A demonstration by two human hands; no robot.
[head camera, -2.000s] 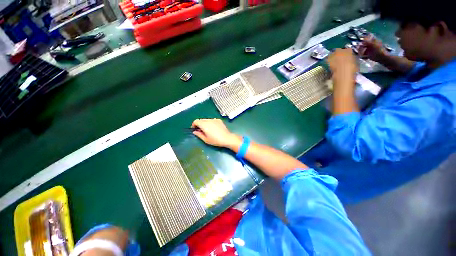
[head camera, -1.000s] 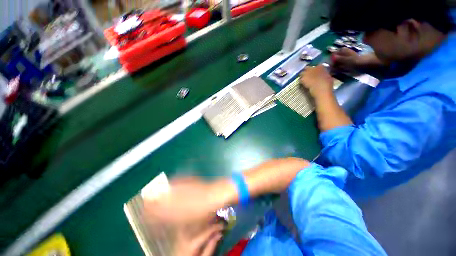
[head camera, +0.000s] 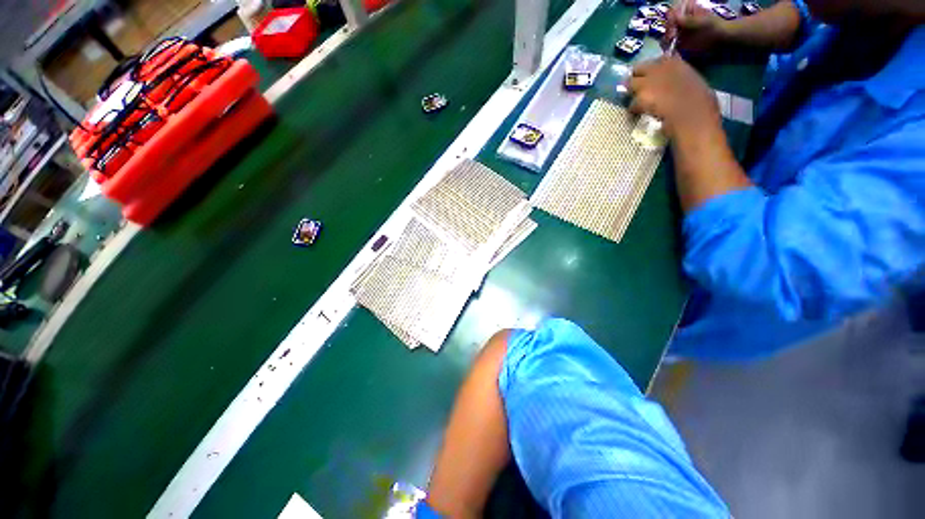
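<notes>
Neither of my hands is in the picture. My right forearm and blue sleeve come in from the lower right, and the arm runs off the bottom edge, so the hand is cut off. A pale corner of a sheet (head camera: 297, 507) shows at the bottom edge. Right of it, beside my wrist, is a bit of shiny, yellowish sticker sheet (head camera: 404, 497). An overlapping pile of striped sheets (head camera: 421, 279) lies on the green bench, beyond my forearm.
A white rail (head camera: 259, 390) divides the bench from the green belt, which carries square units (head camera: 306, 232). A neighbouring worker's hands (head camera: 674, 96) are at the upper right, near a striped sheet (head camera: 593, 177) and a clear tray (head camera: 543, 112). Red trays (head camera: 183, 142) with black cables stand across the belt.
The view has swung right and down. My right hand moved from the bench to over the near striped sheet, then out of the bottom edge. The yellow tray has left view.
</notes>
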